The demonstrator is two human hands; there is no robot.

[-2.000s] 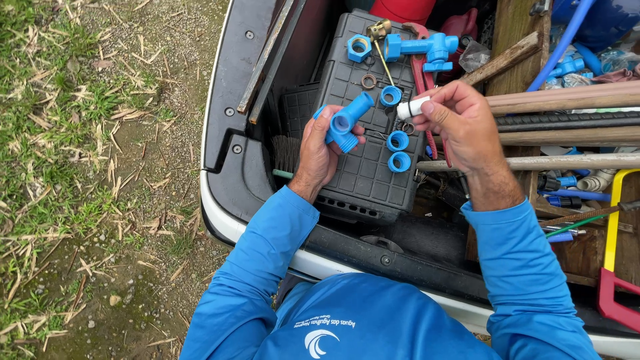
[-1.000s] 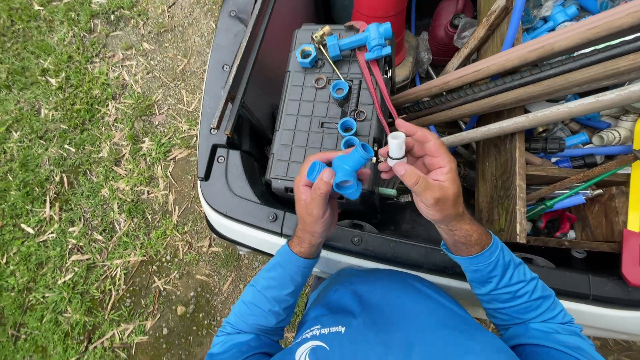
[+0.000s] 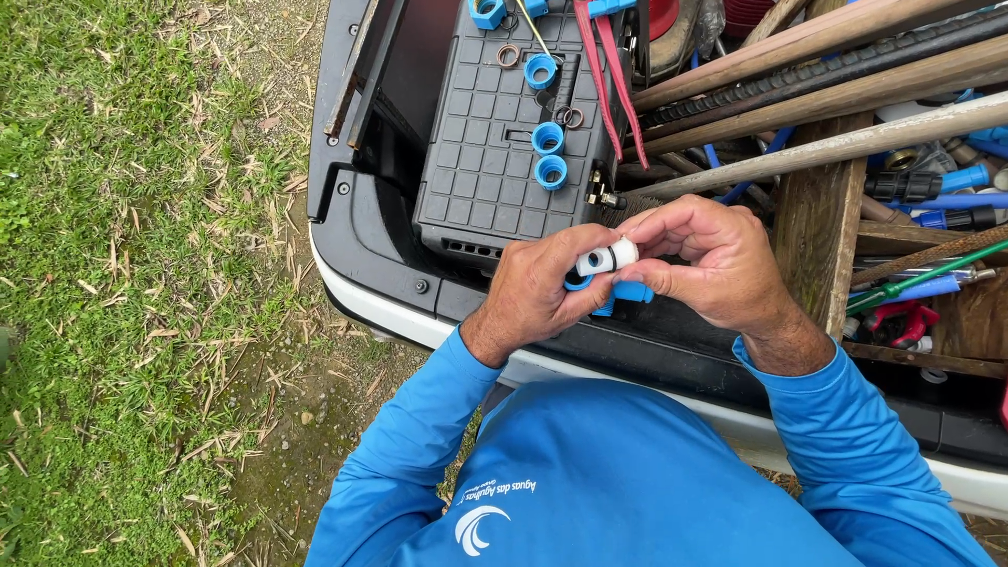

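My left hand (image 3: pixel 547 276) holds a blue plastic threaded pipe fitting (image 3: pixel 630 292), mostly covered by the palm and fingers. Between both hands is a white plastic cylindrical insert (image 3: pixel 605 258) with a side hole and a dark ring around it; the thumb and fingers of my right hand (image 3: pixel 705 268) grip its right end. Beyond the hands, on the lid of a black plastic toolbox (image 3: pixel 480 173), stand blue threaded nuts (image 3: pixel 550 172), with thin rings (image 3: pixel 508 55) beside them. Red-handled pliers or a wrench (image 3: pixel 602 79) lie across the lid's right side.
The toolbox stands in a vehicle's cargo bed, behind its black rear edge (image 3: pixel 654 354). Long wooden poles (image 3: pixel 827 150) and a ribbed black bar reach in from the right, over a wooden plank (image 3: pixel 819 228) and mixed pipe fittings. Metal bars (image 3: pixel 366 71) lie at the left.
My hands have come together, and the white insert, held apart from the blue fitting two seconds ago, is now between both hands. The view has shifted.
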